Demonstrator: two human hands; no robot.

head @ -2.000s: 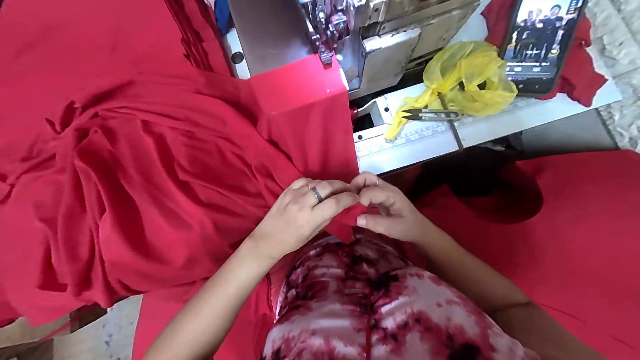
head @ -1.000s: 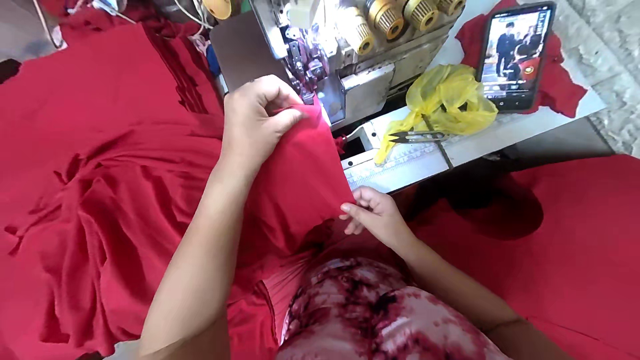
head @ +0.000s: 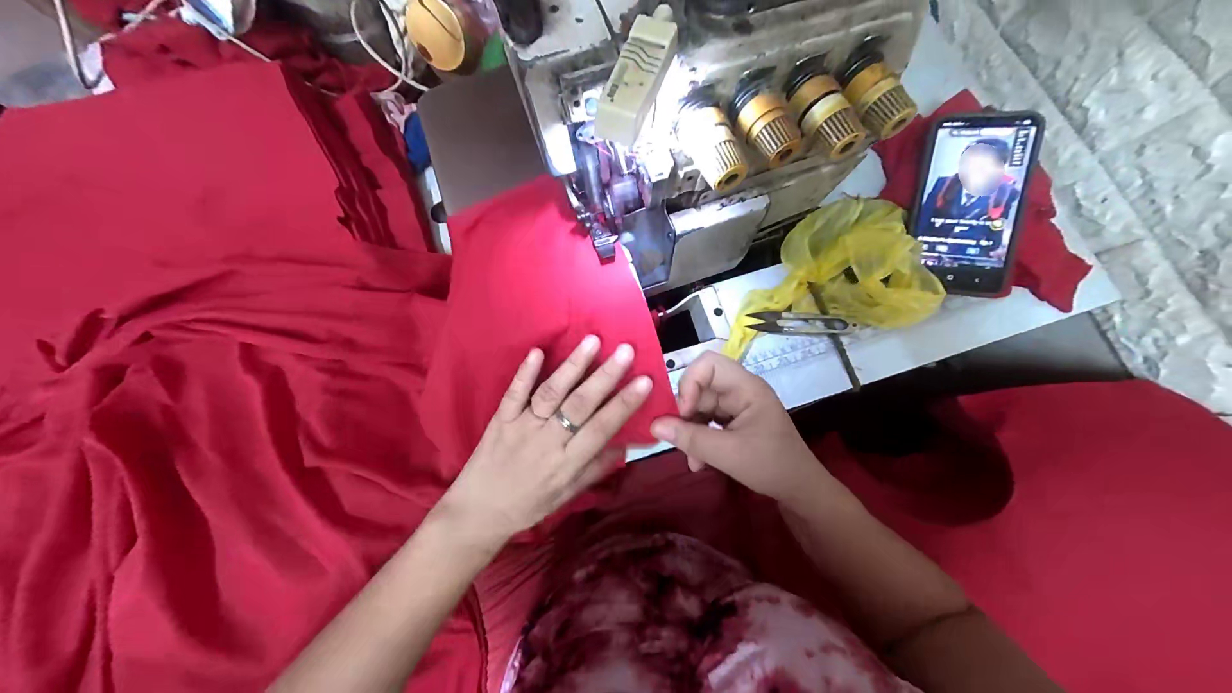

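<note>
A piece of red fabric (head: 539, 289) lies on the bed of an overlock sewing machine (head: 712, 125), its right edge at the lit presser foot (head: 603, 244). My left hand (head: 549, 438), with a ring on one finger, rests flat on this piece, fingers spread and pointing toward the foot. At the near right corner of the fabric, my right hand (head: 736, 423) pinches the edge between thumb and fingers. Thread snips (head: 797, 323) lie on a crumpled yellow plastic bag (head: 857, 265), to the right of the presser foot.
Heaped red fabric (head: 192, 462) covers the left side, with stacked layers behind. More red cloth (head: 1107, 520) lies at the lower right. A smartphone (head: 977, 202) with a lit screen rests on a red scrap (head: 1054, 245). Several yellow tension knobs (head: 770, 120) line the machine's front.
My left hand has come down from beside the presser foot, where it held the fabric's far edge, and now lies flat on the piece. My right hand remains at the near corner.
</note>
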